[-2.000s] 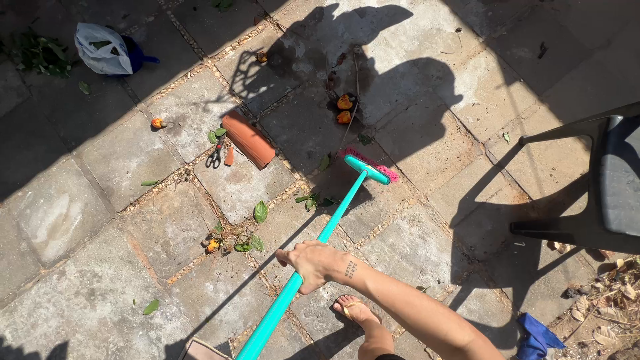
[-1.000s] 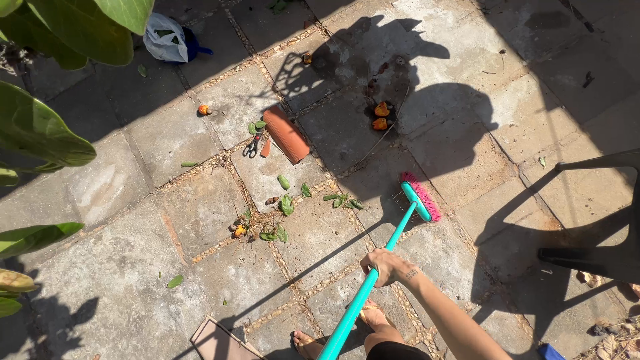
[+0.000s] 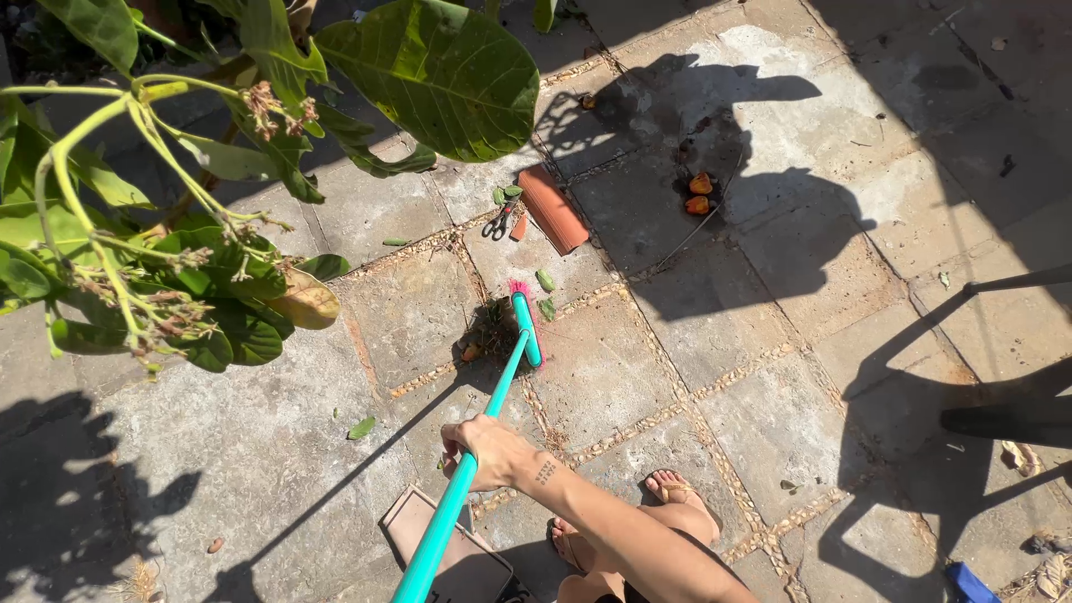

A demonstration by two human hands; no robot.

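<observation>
My right hand (image 3: 486,452) is closed around the turquoise handle of a broom (image 3: 444,523). The broom head (image 3: 526,331), turquoise with pink bristles, rests on the paving beside a shaded heap of dry debris (image 3: 494,331) on its left. Green leaves (image 3: 546,293) lie to the right of the head. A beige dustpan (image 3: 448,548) sits on the ground below my right hand, partly behind the handle. My left hand is out of view.
Plant branches (image 3: 92,226) hang at upper left. A terracotta roof tile (image 3: 553,209) lies near scissors (image 3: 500,219). Orange fallen fruits or flowers (image 3: 698,193) lie in shadow. A dark chair part (image 3: 1013,423) stands at right. My sandalled feet (image 3: 682,494) are at bottom.
The broom head has moved left, from right of the leaves to beside the debris heap, with my right hand still on the handle. The view has shifted; more plant branches show.
</observation>
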